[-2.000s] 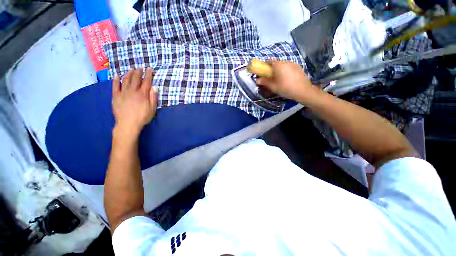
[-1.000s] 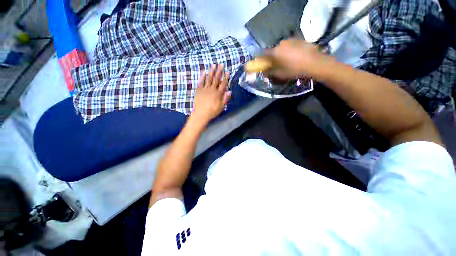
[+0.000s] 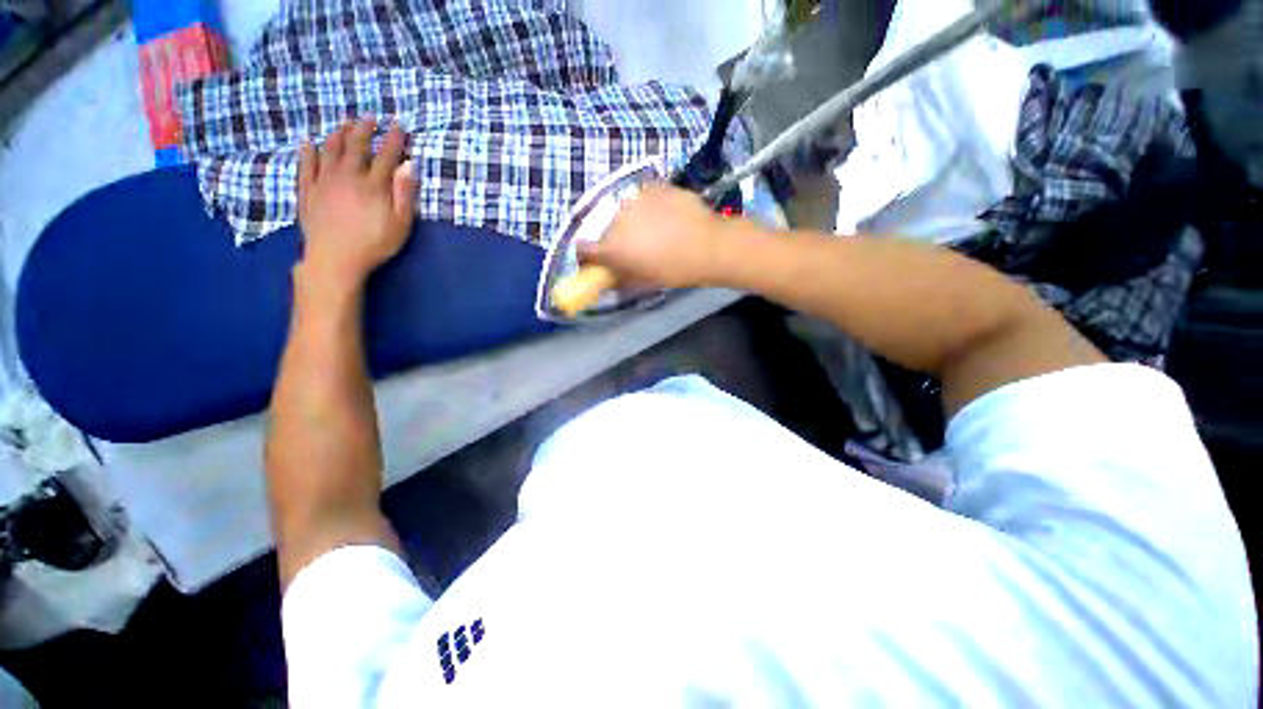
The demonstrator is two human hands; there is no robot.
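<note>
The plaid garment [image 3: 478,159] lies spread over the far side of the navy padded board [image 3: 153,312], its upper part extending behind the board. My left hand [image 3: 357,201] lies flat on the garment's left part, fingers apart, holding nothing. My right hand [image 3: 658,243] is closed around the tan handle of the steam iron [image 3: 554,288]. The iron is at the garment's lower right edge, near the board's front edge, its handle end towards me. My right hand covers part of the iron, and I cannot tell whether its whole sole touches the cloth.
A blue long box [image 3: 166,14] with a red label lies behind the board at left. A grey hose [image 3: 859,94] runs from the iron to the upper right. White cloth [image 3: 935,139] and a pile of plaid garments [image 3: 1087,153] lie at right. A black object [image 3: 58,526] is at lower left.
My left hand has moved left across the garment from beside the iron. My right hand has brought the iron left and turned it, from beyond the garment's right end to its lower right edge.
</note>
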